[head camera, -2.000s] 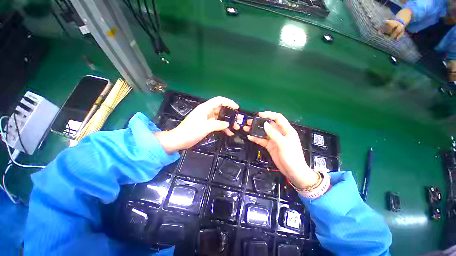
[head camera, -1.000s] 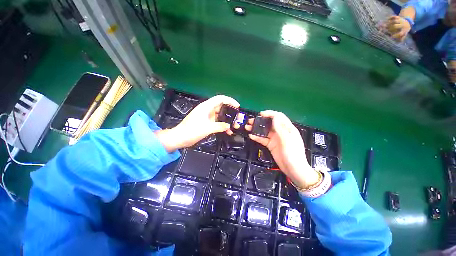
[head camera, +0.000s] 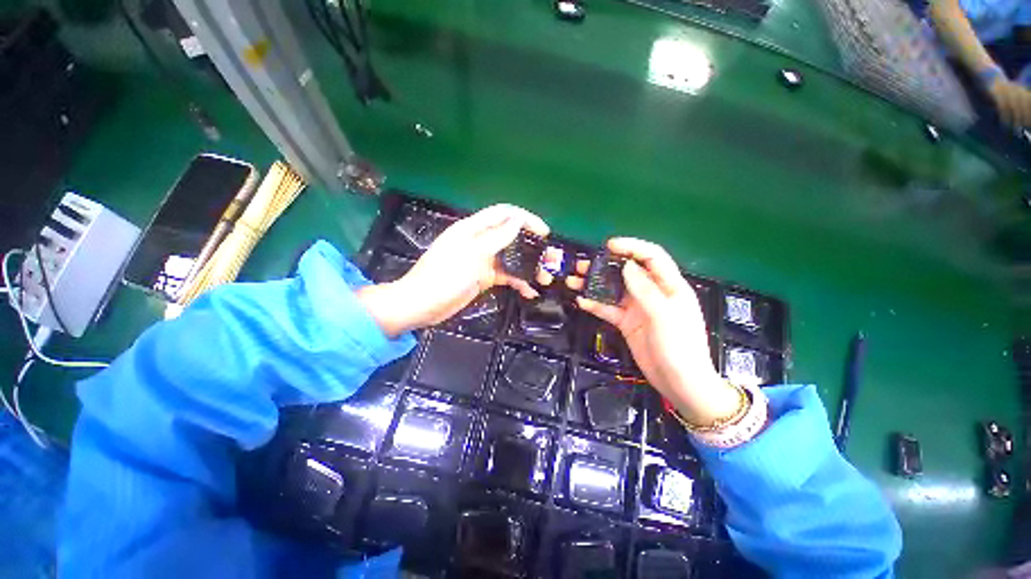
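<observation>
My left hand (head camera: 469, 262) holds a small square black unit (head camera: 522, 256) between thumb and fingers, above the far part of the tray. My right hand (head camera: 661, 322) holds a second black unit (head camera: 605, 277) beside it, a short gap apart. A pale square (head camera: 553, 261) shows between the two units; whether it belongs to a held unit or lies in the tray below cannot be told. The glossy black compartment tray (head camera: 456, 364) lies under both hands, with dark parts in several pockets and QR labels (head camera: 675, 491) on some. A thin red line runs near my right wrist.
A smartphone (head camera: 187, 221), a bundle of pale sticks (head camera: 251, 232) and a white power strip (head camera: 81, 266) lie left. A metal upright (head camera: 266, 91) stands behind. A dark pen-like stick (head camera: 851, 390) and small black units (head camera: 907, 455) lie right. Another person's hand (head camera: 1010, 100) is at the far right.
The held units have turned slightly and now show textured-looking dark faces. The view has shifted a little. The other person's hand has moved away from the mesh-like thing, to the right.
</observation>
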